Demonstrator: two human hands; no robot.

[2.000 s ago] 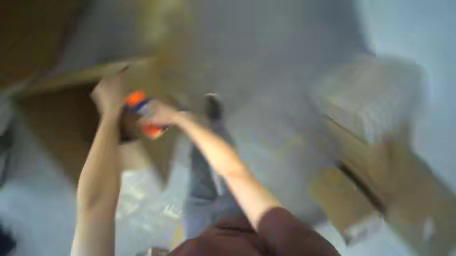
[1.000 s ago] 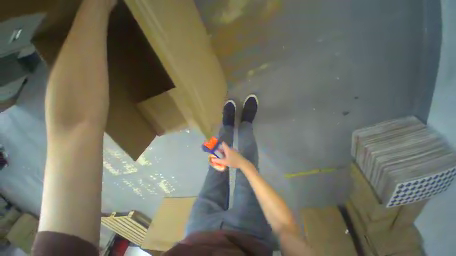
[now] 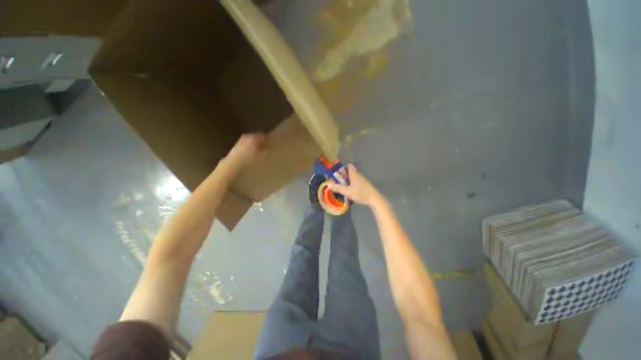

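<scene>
A large brown cardboard carton (image 3: 190,77) lies open in front of me at the upper left, its dark inside showing. Its near flap (image 3: 277,158) reaches out towards my legs. My left hand (image 3: 247,149) is at the inner edge of this flap; its fingers are blurred and I cannot tell whether they grip it. My right hand (image 3: 357,187) holds the orange and blue tape dispenser (image 3: 332,184), with its orange tape roll, just below the end of the carton's right flap (image 3: 299,91) and above my feet.
A stack of divider trays (image 3: 555,253) with a dotted end stands on brown cartons (image 3: 509,316) at the right, beside a pale wall (image 3: 618,105). Another brown carton (image 3: 228,336) is at the bottom edge. Grey equipment (image 3: 46,63) stands at the left.
My left hand has come down from the carton's top side to the near flap. The carton shows more of its inside. My right hand, still holding the dispenser, is higher and closer to the flap.
</scene>
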